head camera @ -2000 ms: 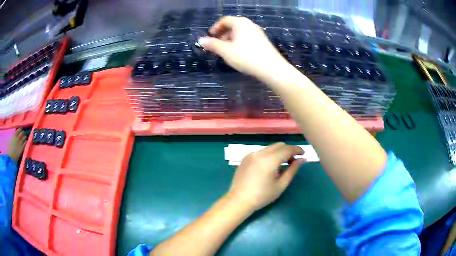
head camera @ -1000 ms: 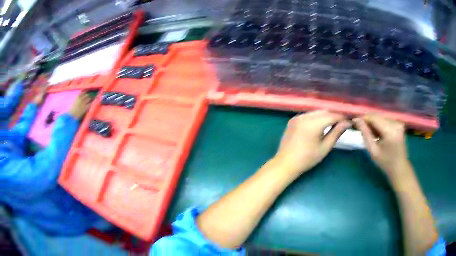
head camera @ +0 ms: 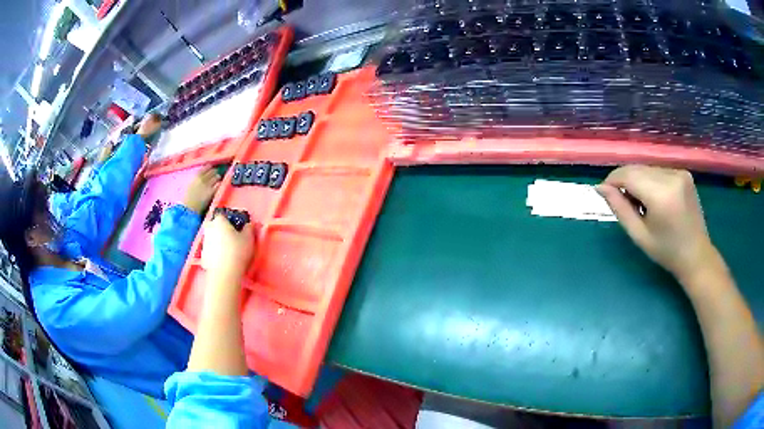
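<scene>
My left hand [head camera: 226, 247] is over the left side of the coral-red compartment tray [head camera: 331, 276]. Its fingertips touch the nearest short row of black module housings [head camera: 237, 218] and hide part of it. I cannot tell whether they grip one. Three more short rows, one of them the row of housings [head camera: 260, 174], lie further back in the tray. My right hand [head camera: 662, 209] is curled low over the right end of the white paper strip [head camera: 565, 199] on the green bench. A small dark spot shows between its fingers; I cannot tell whether it holds something.
A tall stack of clear blister trays [head camera: 536, 100] with black parts stands behind, on a red support tray [head camera: 570, 151]. Yellow pieces [head camera: 745, 183] show at its right. At left, a person in blue [head camera: 100, 293] works by a pink mat [head camera: 155, 205], with another red tray [head camera: 197, 155] behind it.
The view has turned left. My left hand has moved from beside my right hand at the white strip to the compartment tray. My right hand remains at the strip.
</scene>
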